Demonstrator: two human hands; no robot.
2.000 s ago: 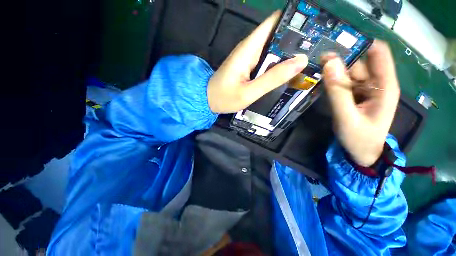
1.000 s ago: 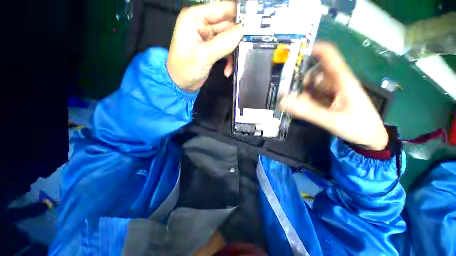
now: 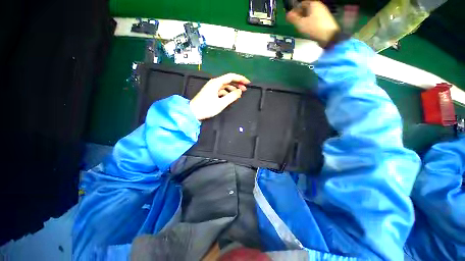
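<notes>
A phone housing lies on the green mat at the top edge, cut off by it, with its black rim and silver-white inside showing. My right hand is just right of it, with something dark at its fingertips; whether it grips that cannot be told. My left hand is over the black phone tray, fingers loosely curled and apart, holding nothing visible. A small red spot shows by its fingertips. A tiny white piece lies in a tray slot.
Loose blue-white boards lie beyond the tray on the left, partly on the white strip. A dark part sits on the strip. A yellowish translucent roll is at upper right, a red box at far right, near another person's blue sleeve.
The phone housing is no longer in my hands above the tray; one lies beyond the white strip. My right hand has moved far forward, my left down over the tray. The view has shifted.
</notes>
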